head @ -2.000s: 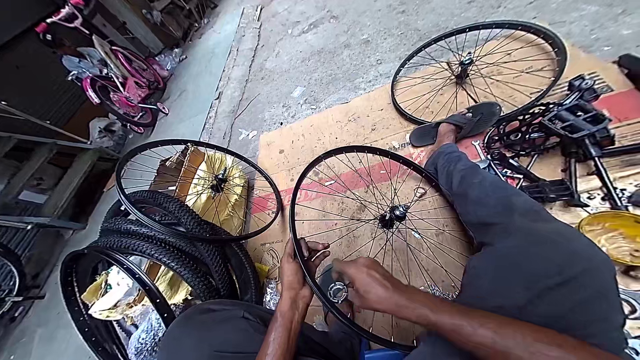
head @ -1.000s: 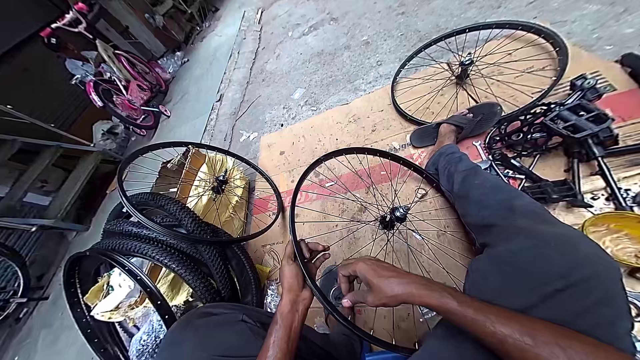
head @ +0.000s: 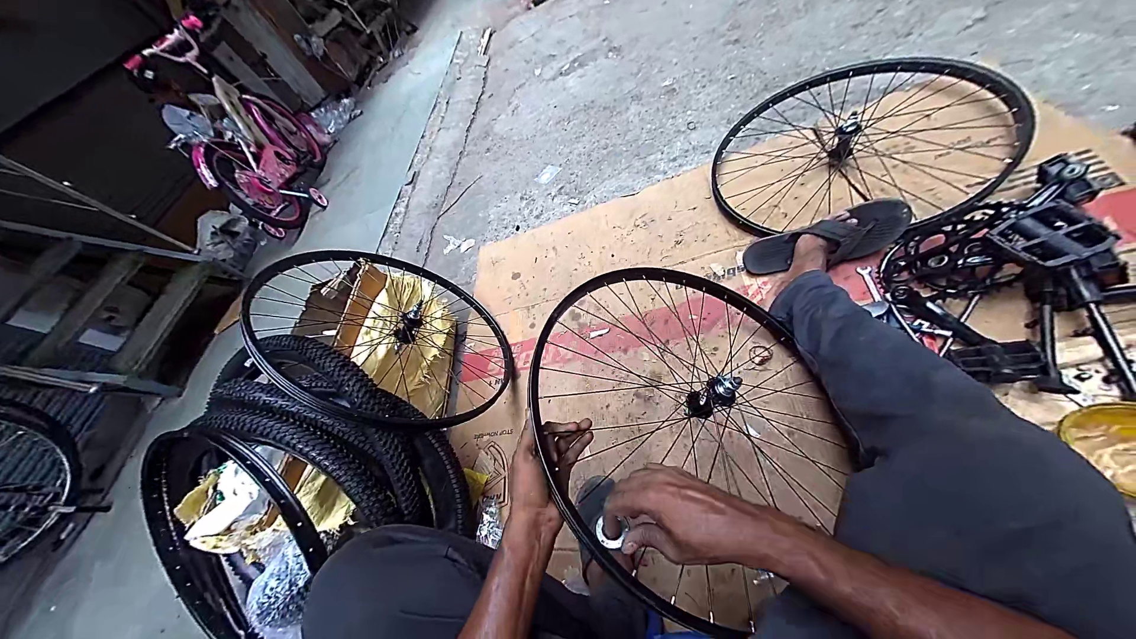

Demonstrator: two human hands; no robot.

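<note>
A black spoked bicycle wheel [head: 548,461] stands tilted between my legs, its hub [head: 713,397] near the middle of the view. My left hand [head: 552,461] grips the rim at its left side, with fingers curled around it among the spokes. My right hand [head: 666,519] is at the lower left of the wheel, thumb and fingers closed on a small round silver tool, probably a spoke wrench [head: 610,534], beside the rim. The spoke ends there are partly hidden by my fingers.
A second wheel [head: 723,191] lies on the cardboard [head: 621,217] at the upper right, near my sandaled foot. A third wheel [head: 506,373] rests over stacked tires [head: 355,444] at left. Cranks and pedals [head: 1052,235], an open-end wrench [head: 870,282] and a yellow tub [head: 1100,435] are at right.
My right hand has moved slightly at the lower rim, and its fingers have changed position around the silver tool. My left hand stays on the rim.
</note>
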